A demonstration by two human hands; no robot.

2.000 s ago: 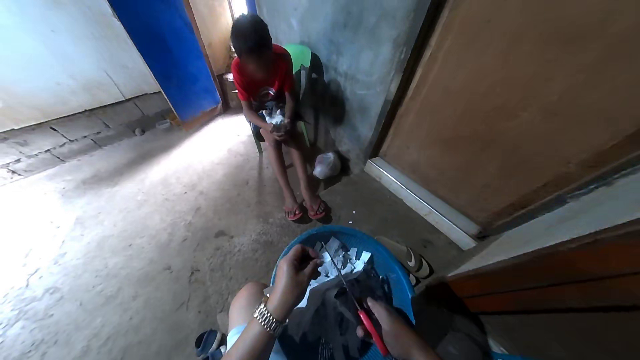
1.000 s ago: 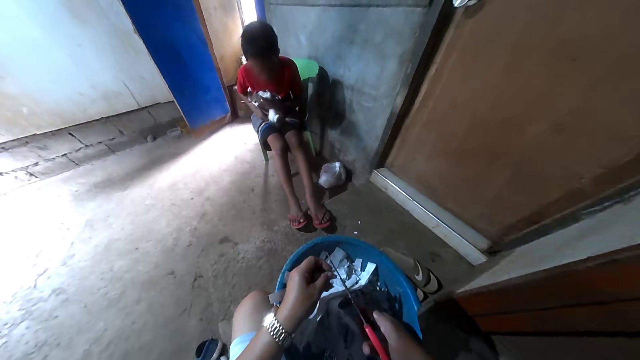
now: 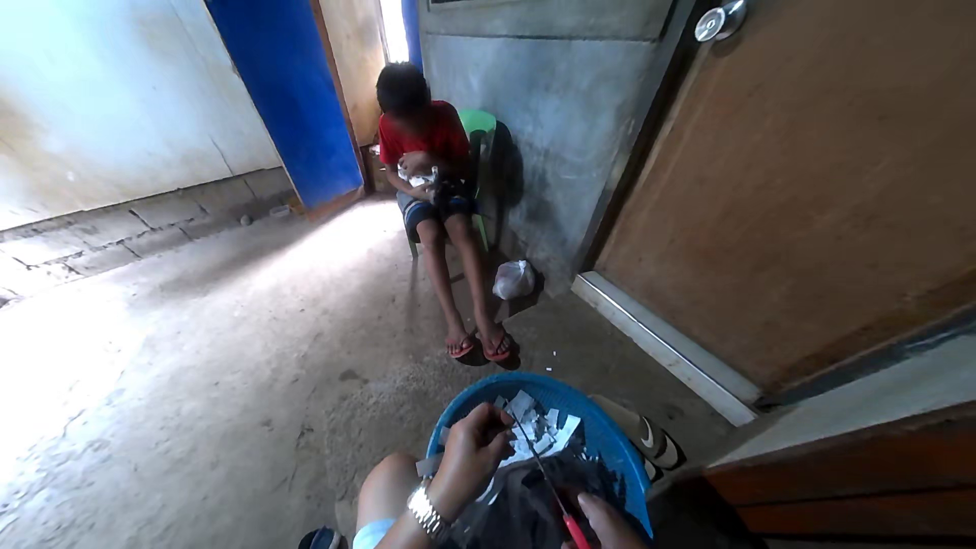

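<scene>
Over a blue plastic basket (image 3: 621, 450) my left hand (image 3: 476, 450), with a metal-band watch (image 3: 425, 511) on the wrist, has its fingertips pinched together near the scissor tips. Whatever lies between those fingers is too small to tell. My right hand (image 3: 606, 526) grips the red handle of a pair of scissors (image 3: 543, 471), whose blades point up and left toward my left fingertips. Small cut white pieces (image 3: 564, 433) lie in the basket, beside dark fabric or plastic (image 3: 522, 496) that fills its near part.
Opposite me a person (image 3: 427, 145) sits on a green plastic chair (image 3: 477, 122), holding white and dark material. A tied plastic bag (image 3: 514, 280) rests on the floor near the wall. To the right are a brown door (image 3: 823, 183) and its raised sill (image 3: 663, 347). Footwear (image 3: 663, 446) touches the basket's right side.
The seated person's hands and the material in their lap have shifted. My hands stay over the basket, the right one still on the scissors.
</scene>
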